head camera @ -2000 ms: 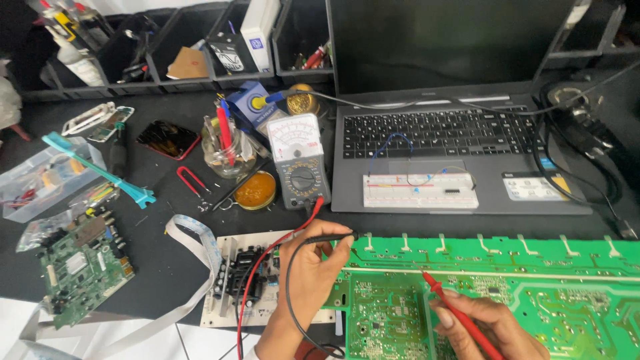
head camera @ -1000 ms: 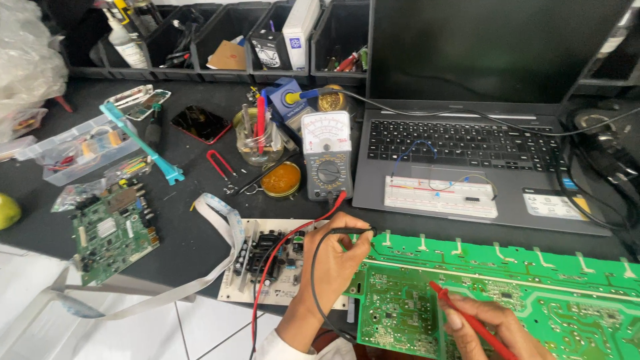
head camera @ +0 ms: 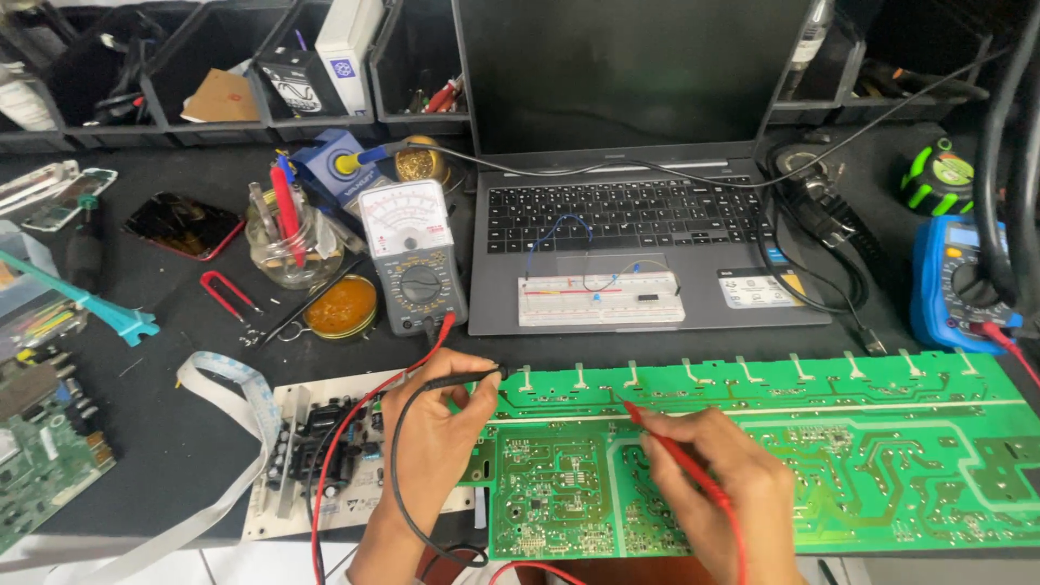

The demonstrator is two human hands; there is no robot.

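A large green circuit board [head camera: 715,471] lies across the front of the bench. My left hand [head camera: 443,422] pinches a black test probe [head camera: 463,379], its tip at the board's upper left edge by a pale metal pad. Between the fingers of my right hand [head camera: 723,479] is a red test probe [head camera: 686,461], pointing up and left at the upper part of the board; whether its tip touches cannot be told. An analog multimeter [head camera: 413,260] stands behind my left hand, with the leads plugged in at its lower end. Partly behind my left forearm lies a beige power board [head camera: 357,496].
A laptop [head camera: 536,301] bearing a white breadboard [head camera: 601,309] stands behind the green board. To its left are a tin of amber flux [head camera: 341,307], a glass jar [head camera: 296,260] and a cracked phone [head camera: 185,223]. A blue multimeter [head camera: 946,284] stands right; a ribbon cable [head camera: 223,414] curves at left.
The red probe in my right hand has moved up to the board's upper strip, from lower on the board. The black probe stays at the upper left edge. The view has shifted.
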